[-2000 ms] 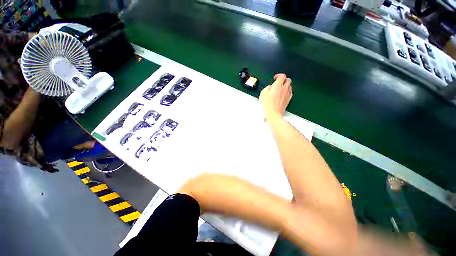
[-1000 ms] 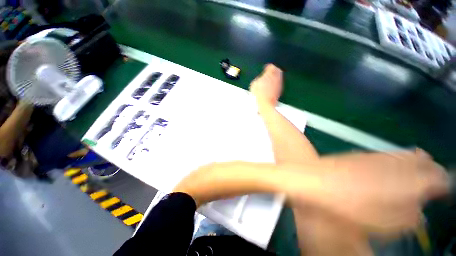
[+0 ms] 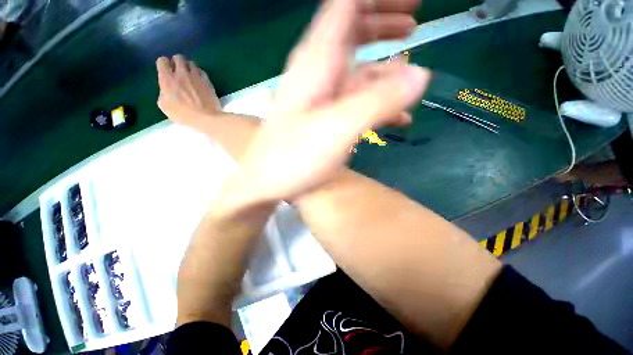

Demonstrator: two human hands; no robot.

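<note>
The large white foam tray (image 3: 163, 180) holds dark parts (image 3: 80, 215) in pockets at its left end. My forearms cross over it, the left above the right. My left hand (image 3: 340, 76) is blurred, thumb and fingers apart, near loose yellow pieces (image 3: 373, 137); a small yellow bit shows by its fingers, and I cannot tell if it is held. My right hand (image 3: 184, 90) rests, fingers slightly apart, on the green surface beyond the tray's far edge; no object shows in it. Thin tweezers (image 3: 461, 116) lie beside yellow pieces in rows (image 3: 493, 104).
A small black-and-yellow item (image 3: 112, 116) lies on the green surface left of my right hand. Short dark pieces (image 3: 406, 140) lie right of the yellow pile. A white fan (image 3: 602, 55) with a cable stands at the right; another (image 3: 24, 315) is at lower left.
The view has turned to the right, bringing the yellow rows, tweezers and right-hand fan into view. My left hand is now raised over the crossed forearms. My right hand stays beyond the tray's far edge.
</note>
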